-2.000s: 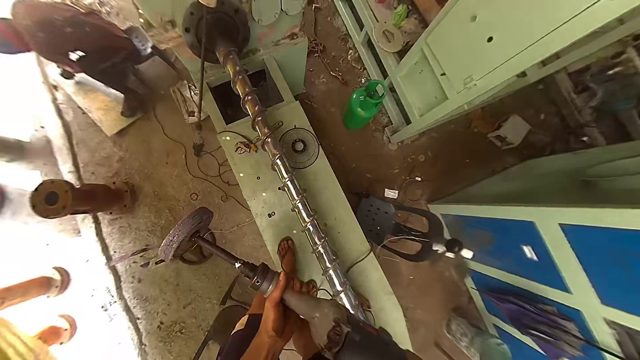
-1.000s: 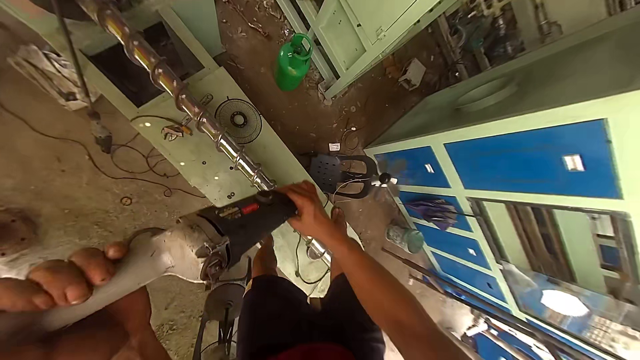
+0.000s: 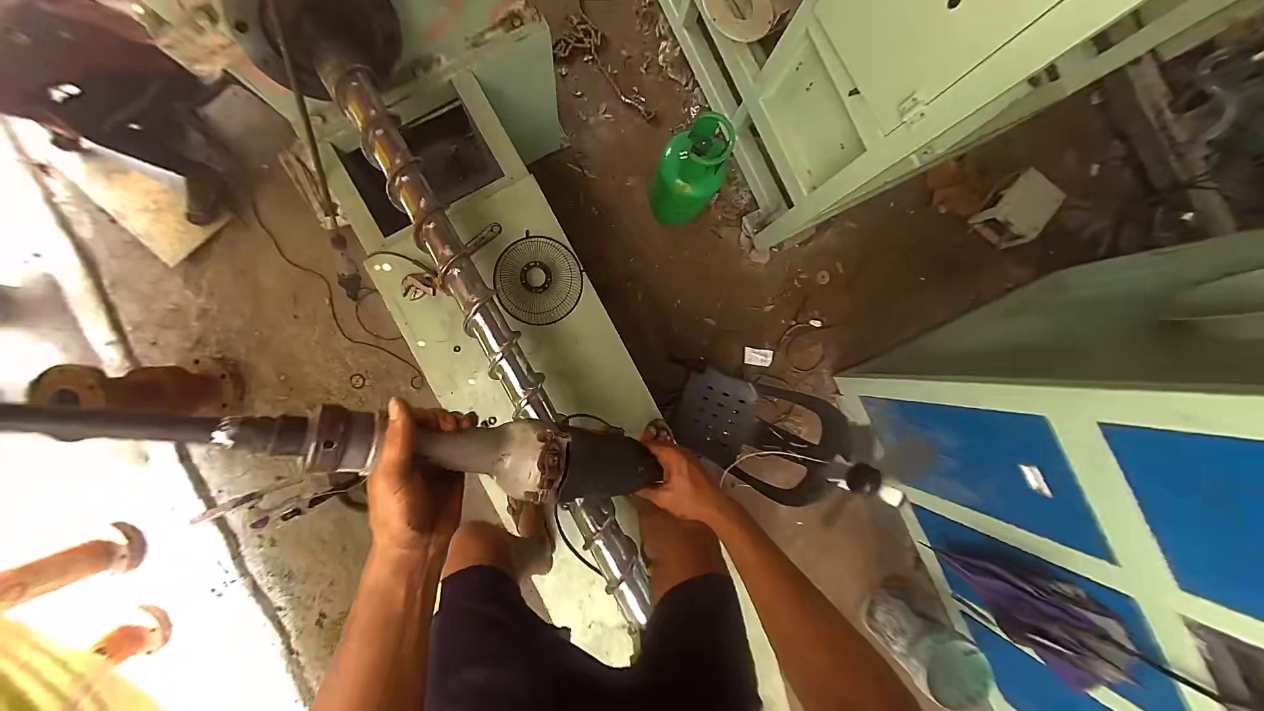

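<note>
A long-shafted power grinder [image 3: 513,456] lies level across the view, above a shiny steel extruder screw [image 3: 504,346]. My left hand [image 3: 415,474] grips its metal neck, thumb on top. Around the rear of its black motor housing, my right hand [image 3: 681,479] is closed. The tool's dark shaft runs out past the left edge, and its far end is out of view. The screw slants from a round dark flange at the top left down between my legs, over a pale green machine bed [image 3: 592,365]. Part of the screw is hidden behind the tool.
On the bed sit a round fan grille [image 3: 537,277] and an adjustable wrench [image 3: 419,286]. A green gas cylinder [image 3: 688,173], a grey plastic chair [image 3: 716,415] and blue-panelled green frames [image 3: 1076,395] stand to the right. Cables cross the floor; another person is at the upper left.
The grinder has swung to lie across the screw. My left hand now holds its neck near the middle of the view; one second ago it was at the far left.
</note>
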